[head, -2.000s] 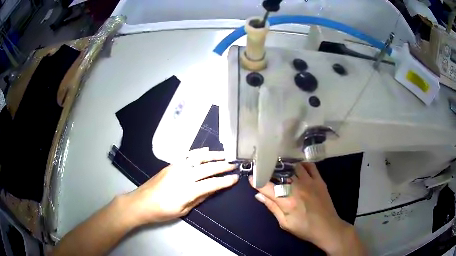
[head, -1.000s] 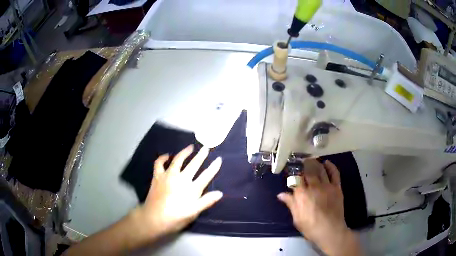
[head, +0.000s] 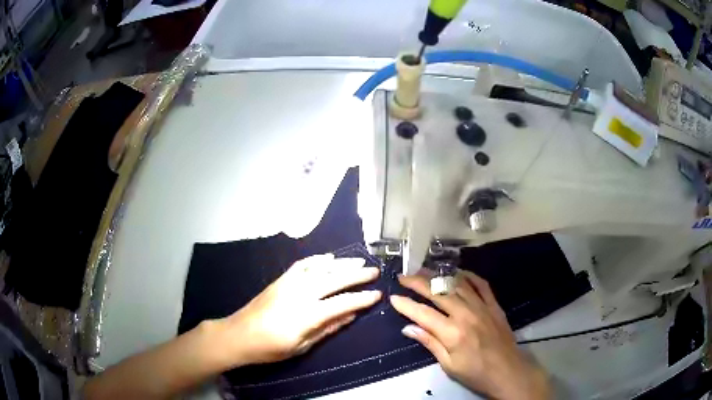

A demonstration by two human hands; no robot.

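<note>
A dark garment panel [head: 234, 273] lies flat under the head of the cream-white sewing machine [head: 531, 172], with pale stitch lines along its near edge. A bit of pale stitching, perhaps a patch pocket's outline, shows above my left fingertips. My left hand [head: 300, 308] lies flat on the cloth left of the presser foot [head: 388, 250], fingertips close to it. My right hand [head: 461, 328] rests on the cloth to the right, its upper fingers partly behind the tension knob [head: 443, 283]. The needle point is hidden.
Black cut pieces [head: 66, 203] lie on plastic-wrapped cardboard to the left. A blue hose [head: 476, 58] arches over the machine. A green-and-black tool [head: 439, 19] stands in a cream fitting [head: 407, 86]. A beige control panel [head: 687, 105] is at the back right.
The panel has turned; its stitched edge now slopes up to the right. My left hand, spread further from the needle a second ago, has moved right beside the presser foot.
</note>
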